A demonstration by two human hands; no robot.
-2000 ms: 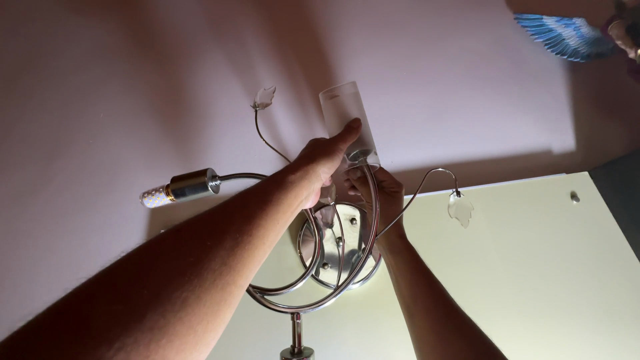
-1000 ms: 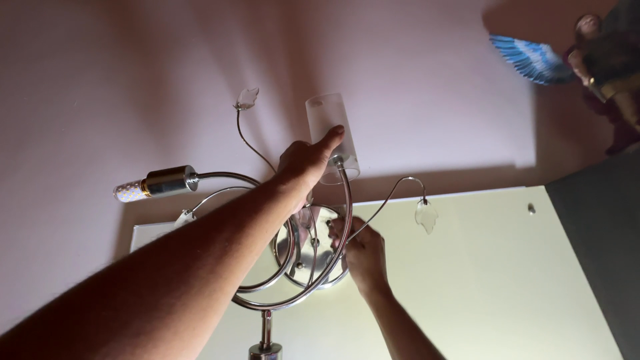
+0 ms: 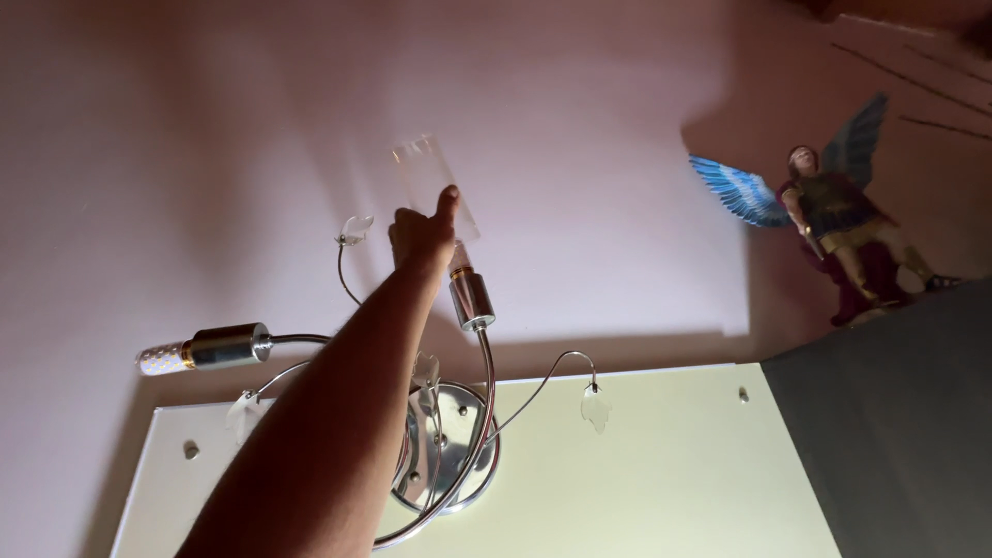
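Note:
My left hand [image 3: 425, 232] grips the lower part of a frosted glass cylinder shade [image 3: 428, 174], thumb up along its side. Just below the shade, a bulb [image 3: 460, 258] stands in a chrome lamp socket [image 3: 472, 301] on a curved metal arm. At left, another socket [image 3: 230, 346] points sideways and holds a patterned LED bulb [image 3: 161, 359] with no shade around it. The arms curve from a round chrome base [image 3: 457, 449], partly hidden by my forearm. Clear leaf ornaments [image 3: 595, 408] hang on thin wires. My right hand is out of view.
A pale panel [image 3: 643, 457] with metal studs [image 3: 744, 395] lies behind the lamp base. To the right, a winged figurine [image 3: 841, 225] stands at the edge of a dark grey surface [image 3: 891, 411]. A pinkish wall [image 3: 589, 194] spans the background.
The glass shade has come off the upper socket in my left hand, baring the bulb. My right hand, earlier at the lamp's base, has left the view. The view has shifted, showing the whole figurine.

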